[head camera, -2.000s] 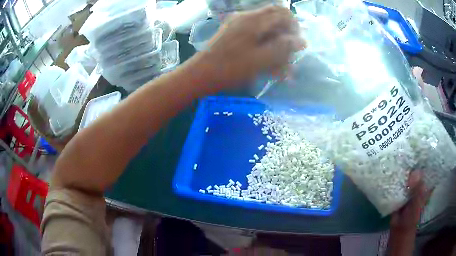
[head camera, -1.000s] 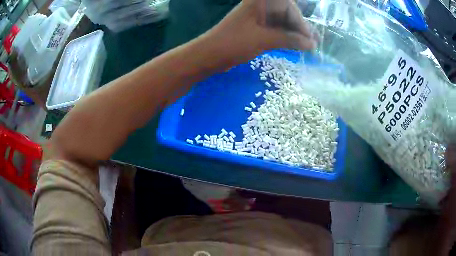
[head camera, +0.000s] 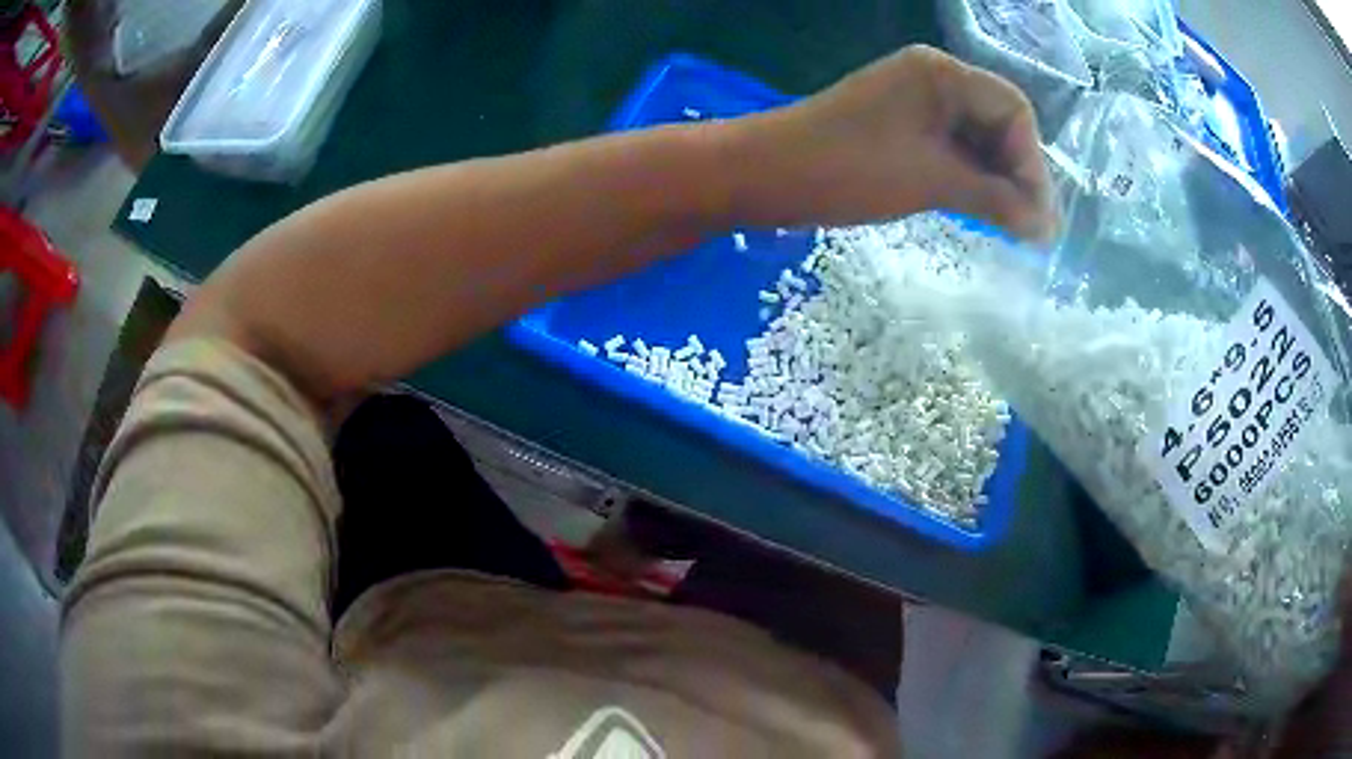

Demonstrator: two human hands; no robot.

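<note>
A large clear bag of small white sleeves [head camera: 1238, 519], printed P5022 and 6000PCS, tilts over the right side of the blue tray [head camera: 653, 378]. Its mouth points left, and a blurred stream of sleeves shows there. Loose white sleeves [head camera: 875, 371] are heaped in the tray's right part, with several scattered along its front edge. My left hand [head camera: 979, 156] is closed on the bag's upper edge near the mouth, above the tray. My right hand [head camera: 1323, 694] is dark and cut off at the lower right edge, against the bag's bottom; its fingers do not show clearly.
A clear lidded plastic box [head camera: 274, 89] lies at the upper left of the dark green bench [head camera: 460, 74]. Other clear bags or containers [head camera: 1038, 37] and another blue tray [head camera: 1238, 119] are at the upper right. A red stool [head camera: 33, 297] stands at the far left.
The view has shifted and turned, taking the stacked boxes out of the picture. The sleeve heap looks similar. My left hand still holds the bag's edge; my right hand is now mostly cut off.
</note>
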